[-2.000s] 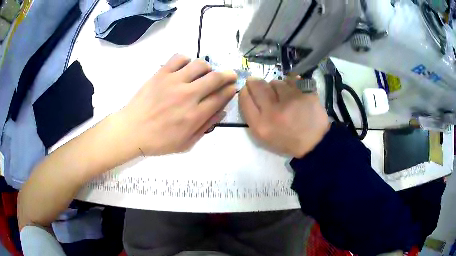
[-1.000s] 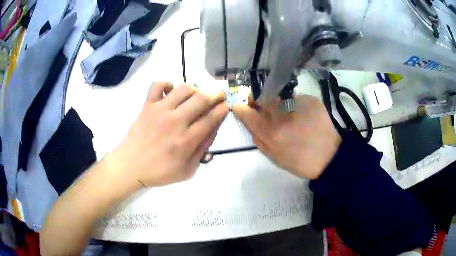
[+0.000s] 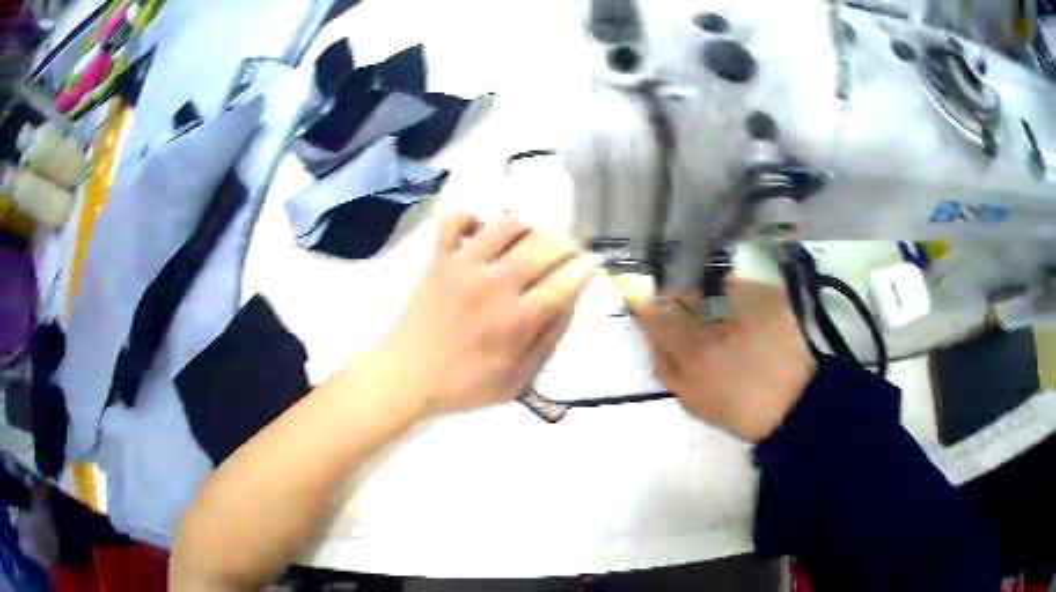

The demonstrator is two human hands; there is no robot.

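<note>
My left hand (image 3: 498, 312) is bare, palm down, with its fingertips bunched together just left of the needle area. My right hand (image 3: 724, 359) is bare, below a dark blue sleeve, with its fingertips close by on the right, partly behind the head of the white sewing machine (image 3: 903, 127). The presser foot and needle area is blurred and partly covered. I cannot make out a piece of cloth between the fingertips now. A black fabric piece (image 3: 243, 379) lies left of my left forearm. Grey-blue and black sewn pieces (image 3: 359, 208) lie heaped behind my left hand.
Long grey-blue panels (image 3: 174, 220) with a black strip (image 3: 185, 283) cover the left edge. Black-handled scissors (image 3: 851, 312), a small white case (image 3: 900, 294) and a dark flat rectangle (image 3: 984, 384) lie at right. A small metallic piece (image 3: 542, 404) is near the bed outline.
The view has shifted, showing more of the left side. Both hands stay at the needle area. The small light-blue piece seen earlier between the fingertips no longer shows clearly.
</note>
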